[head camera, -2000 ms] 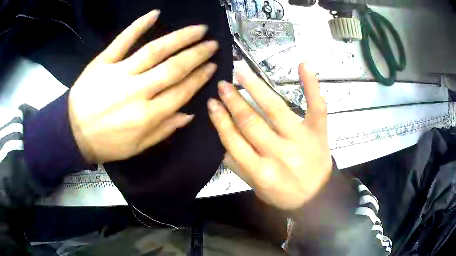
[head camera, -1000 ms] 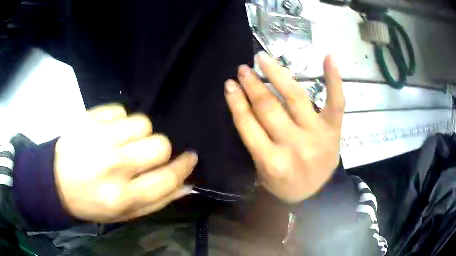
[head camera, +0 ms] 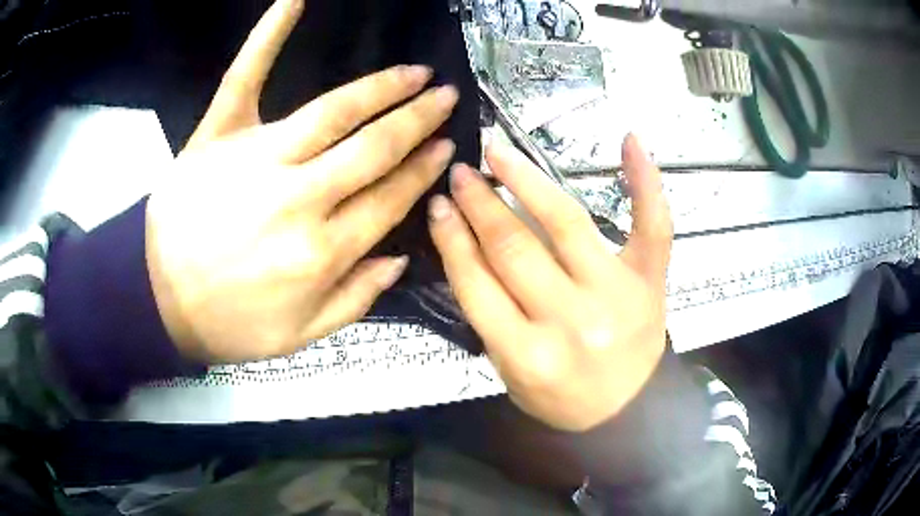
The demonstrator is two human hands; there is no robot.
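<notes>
A black garment panel (head camera: pixel 373 40) lies on the white machine bed, running from the top edge down to between my hands. My left hand (head camera: pixel 293 202) lies flat on it, palm down, fingers spread. My right hand (head camera: pixel 555 292) is at the panel's right edge, its fingertips on or beside the edge and its thumb raised apart. A thin metal arm (head camera: pixel 525 136) slants beside the cloth edge above my right fingers. The needle area is not clearly visible. Part of the panel is hidden under my left hand.
A silver plate (head camera: pixel 550 73) lies right of the cloth. A cream ribbed knob (head camera: pixel 717 73) and green scissor handles (head camera: pixel 789 106) are at the upper right. A printed ruler strip (head camera: pixel 343 353) runs along the table's front edge. Camouflage clothing (head camera: pixel 303 486) shows at the bottom.
My left hand was loosely curled lower left and is now flat, higher on the cloth. The panel's lower end has moved up, exposing the ruler strip. My right hand has shifted slightly left.
</notes>
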